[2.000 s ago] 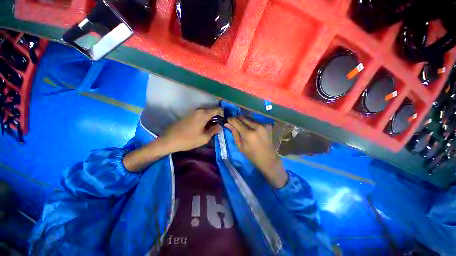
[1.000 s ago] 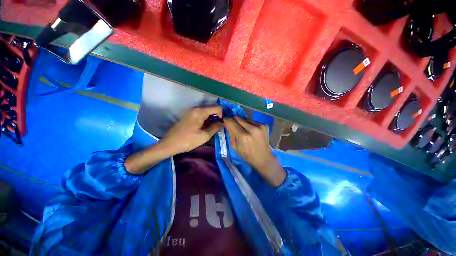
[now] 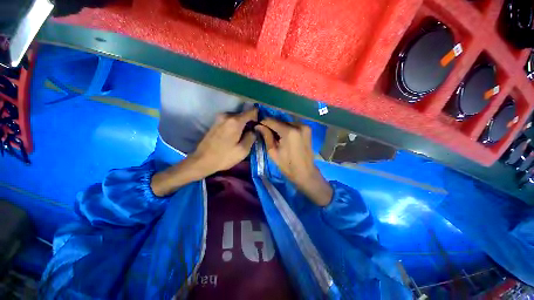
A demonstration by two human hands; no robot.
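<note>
My left hand (image 3: 225,143) and my right hand (image 3: 288,147) meet at mid-picture, just below the bench edge, over my lap. Between the fingertips they hold a small black watch part (image 3: 252,125); a thin dark strip of it reaches over to the right hand's fingers. Its shape is mostly hidden, and I cannot tell whether it is a strap or a case. Both hands are bare, with bent fingers.
The orange-red foam tray (image 3: 328,35) lies on the green bench (image 3: 193,79). Round black watch heads (image 3: 425,58) with orange tabs sit in its right pockets. A silver-framed piece (image 3: 29,29) is at upper left. A brown box (image 3: 363,146) is below the bench edge.
The tray and silver-framed piece have shifted up in the picture, the silver piece also left. The hands stay together; more of the dark strip shows at the right hand's fingers.
</note>
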